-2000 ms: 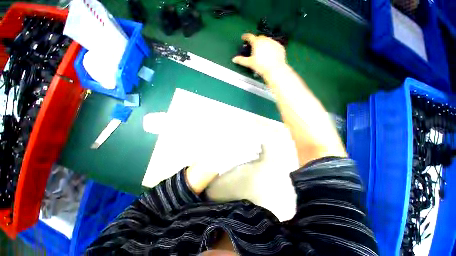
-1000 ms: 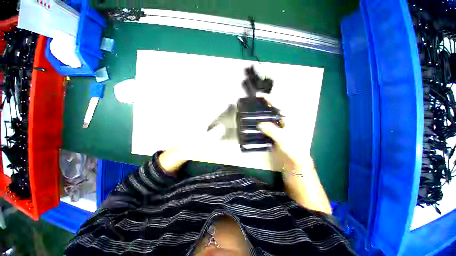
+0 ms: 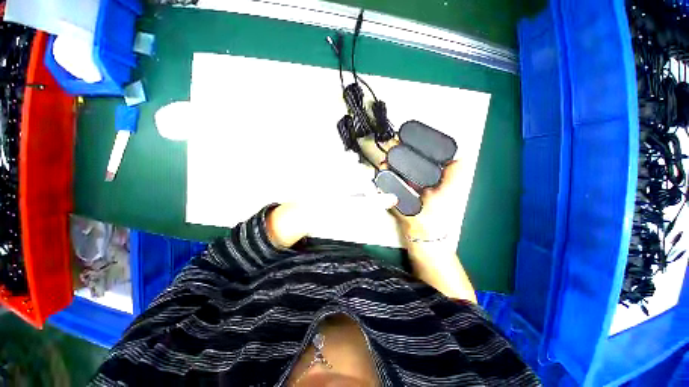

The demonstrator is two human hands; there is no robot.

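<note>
My bare right hand [image 3: 431, 208] holds three black power adapters [image 3: 415, 165] side by side, their flat rounded faces up, over the white work sheet [image 3: 257, 143]. Their bundled black cords [image 3: 361, 113] lie towards the top of the sheet, and thin cord ends reach past its far edge to the metal rail. My left hand [image 3: 344, 215], in a white glove, blends into the sheet. Its fingertips are at the lower left adapter; its finger shape cannot be made out. The prongs are not visible.
A large blue bin [image 3: 582, 181] of adapters stands right, a red bin [image 3: 57, 189] left. A small blue bin [image 3: 113, 53] is upper left, above a blue-handled scraper [image 3: 121, 140]. A white rounded pad [image 3: 172, 121] lies beside the sheet. The metal rail [image 3: 423, 41] runs behind.
My right hand has come back from beyond the rail with adapters. Since one second ago they have been turned and spread, showing their flat faces, and the cords now lie stretched away on the sheet.
</note>
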